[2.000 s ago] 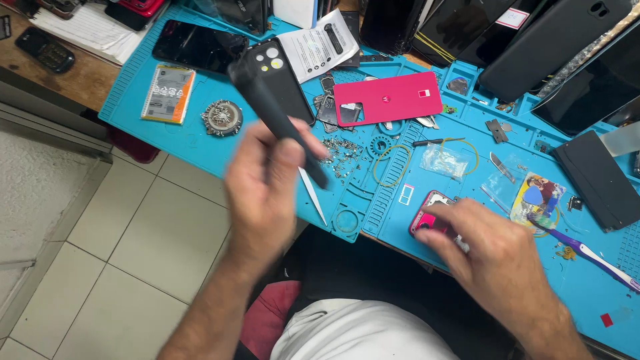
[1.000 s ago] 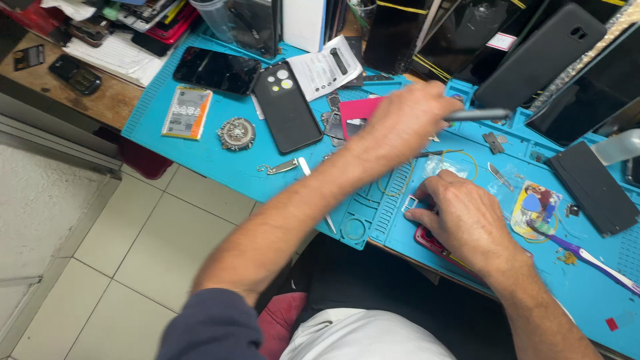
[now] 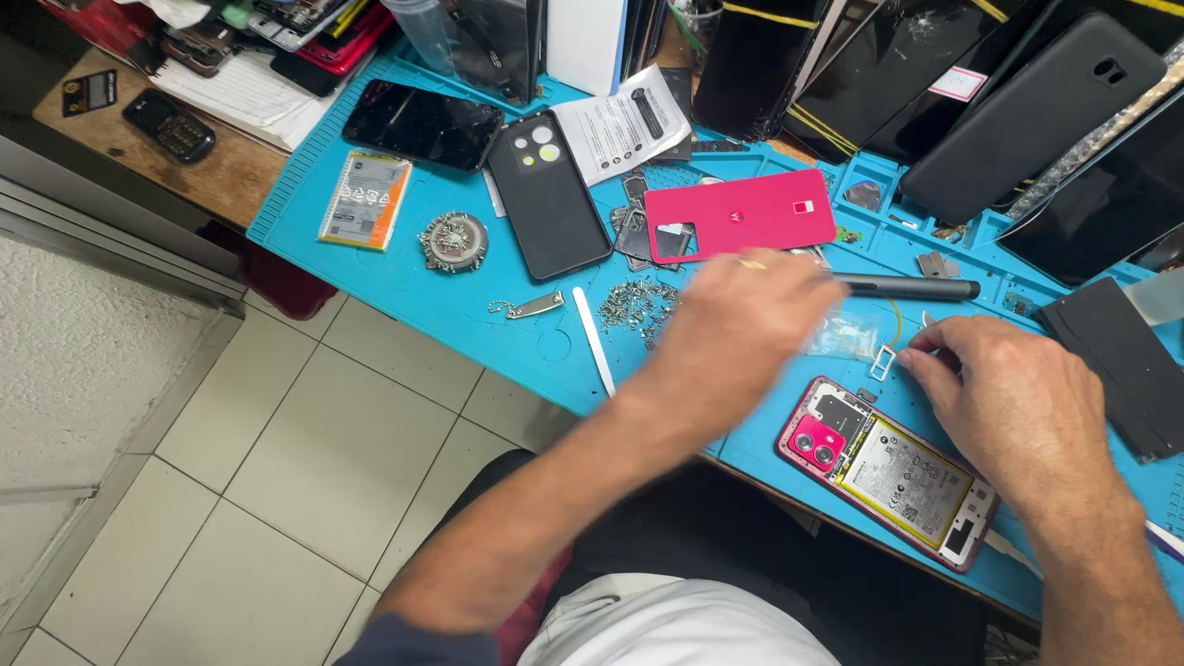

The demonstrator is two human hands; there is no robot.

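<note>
My left hand, blurred, is over the middle of the blue mat. Its fingers are at the near end of a dark pen-shaped tool; whether they grip it cannot be seen. The fingertips of my right hand pinch the edge of a small white SIM card tray. Below the tray lies a pink-rimmed smartphone, its back off and its battery bare. Beyond my left hand is the pink back cover. A small clear plastic bag sits between my hands, and loose screws lie left of my left hand.
A black phone case, a dark phone, a loose battery, a round metal holder, nail clippers and a white stick lie left. Phones and cases stand along the back. A black slab is at the right.
The left hand has come back toward me from beyond the mat's middle, and the dark tool is lower too. The right hand and SIM tray have moved right, uncovering the phone.
</note>
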